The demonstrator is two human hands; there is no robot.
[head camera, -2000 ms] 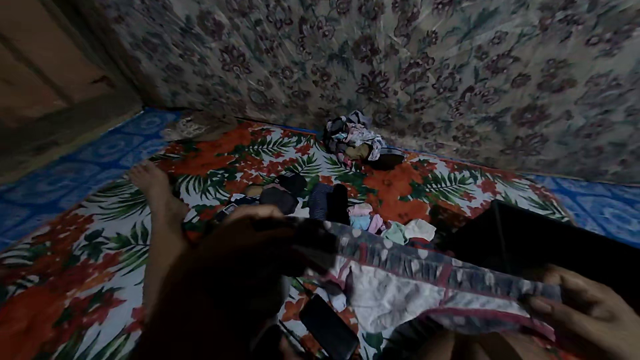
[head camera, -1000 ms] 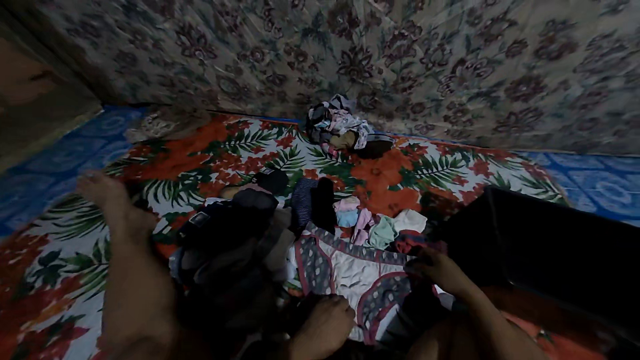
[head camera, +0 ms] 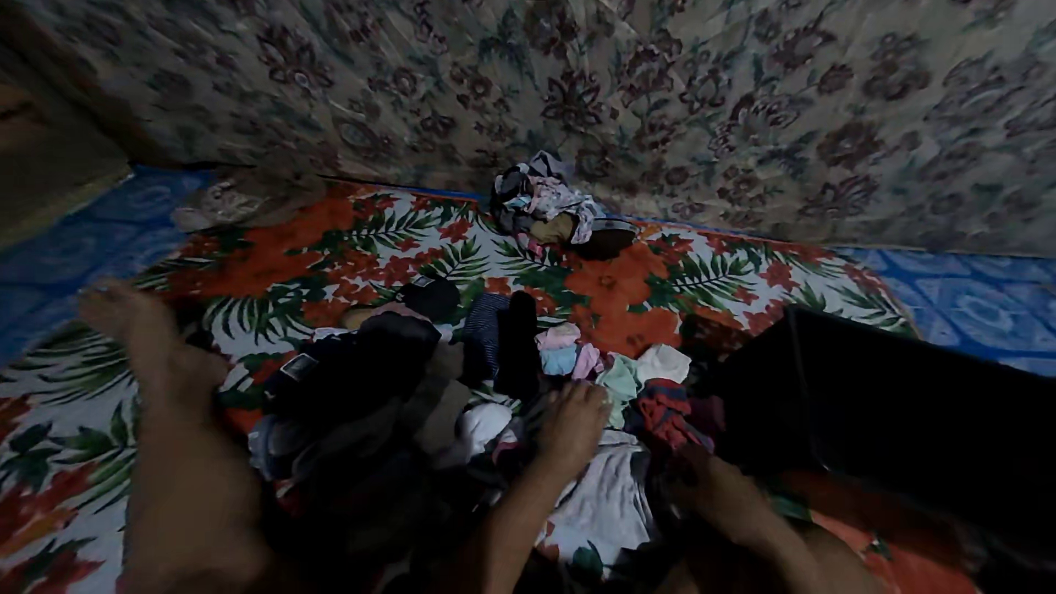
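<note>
My left hand (head camera: 575,425) reaches into the clothes at the centre, its fingers beside a pale green cloth (head camera: 619,379); whether it grips anything is hidden. Lower right, my right hand (head camera: 701,483) is dim, close to a red and dark striped cloth (head camera: 667,412). Between the hands lies a light grey garment (head camera: 609,487). Small folded pink and light blue cloths (head camera: 558,360) and a white cloth (head camera: 664,364) sit just beyond. Dark folded clothes (head camera: 363,371) are piled on the left, next to a rolled black garment (head camera: 518,342) and a dark striped one (head camera: 485,330).
A large black box (head camera: 924,421) stands at the right. A heap of mixed clothes (head camera: 544,202) lies by the floral curtain (head camera: 660,99). My bare leg (head camera: 177,445) stretches along the left over the floral sheet (head camera: 330,247), with blue patterned flooring (head camera: 973,289) at its edges.
The grey and white underwear with dark pink trim, stretched between my hands two seconds ago and lowered one second ago, is no longer spread out there. My left hand has moved forward among the clothes.
</note>
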